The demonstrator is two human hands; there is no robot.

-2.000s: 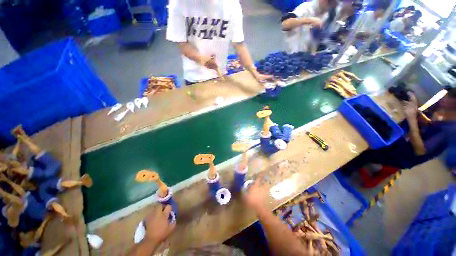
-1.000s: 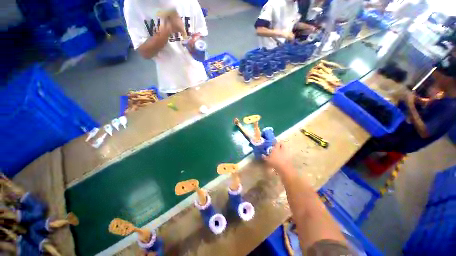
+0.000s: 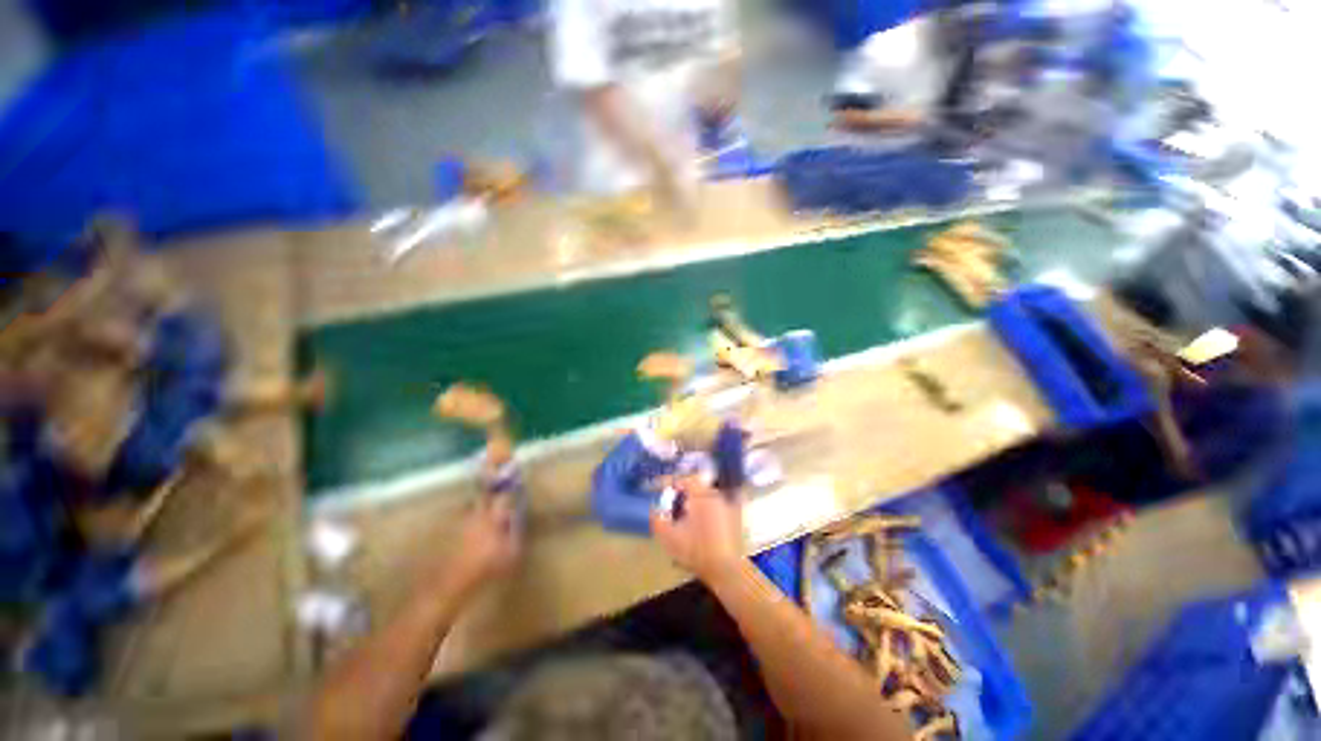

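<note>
The view is blurred. My left hand is closed around the base of a half-fitted lower body, whose tan leg stands up with its foot sole on top. My right hand is closed at the white trim of a blue half-fitted lower body in the middle of the bench edge. More upturned legs and blue pieces stand close around it; their exact contacts are too blurred to tell. Another blue lower body lies just beyond, at the belt's near edge.
The green belt crosses behind the pieces. Finished lower bodies are heaped at left. White bottles lie left of my left hand. A parts bin is below right, a small crate and knife at right. A person stands opposite.
My right hand has come back left from the far lower body to the nearer ones. My left hand, out of view one second ago, is visible at the left piece.
</note>
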